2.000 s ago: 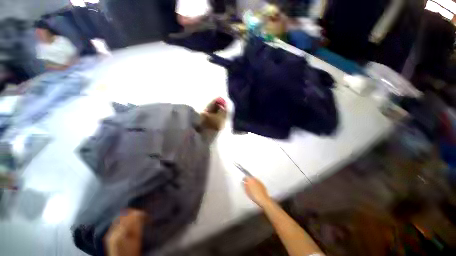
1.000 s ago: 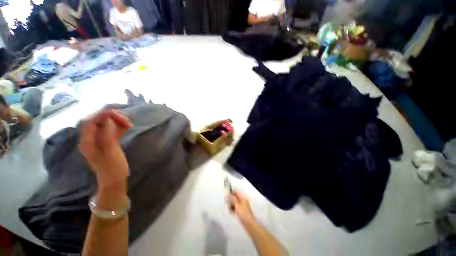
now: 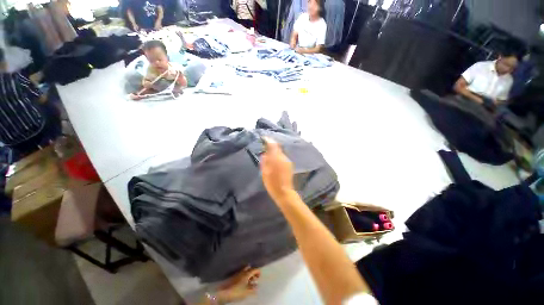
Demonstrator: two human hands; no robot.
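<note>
A thick layered stack of grey garment pieces (image 3: 203, 196) lies on the white table in front of me, its folded edges facing the near left. My right hand (image 3: 277, 170) reaches over the stack and rests on or just above its upper part; whether it holds anything is unclear. My left hand (image 3: 241, 285) is low in the picture at the stack's near edge, fingers curled; I cannot tell if it grips cloth. An open small cardboard box (image 3: 346, 223) with dark and pink-red items stands right of the stack.
A navy garment heap (image 3: 471, 238) lies at the right. A small child (image 3: 158, 68) sits on the white table (image 3: 370, 125) at the far left, near pale blue cloths (image 3: 286, 62). Other people are around the table. Cartons (image 3: 36, 184) and a stool (image 3: 110, 244) stand left of the table.
The view has swung left, so the box and navy heap sit further right. My right hand has moved from the bare table onto the grey stack. My left hand has come down to its near edge.
</note>
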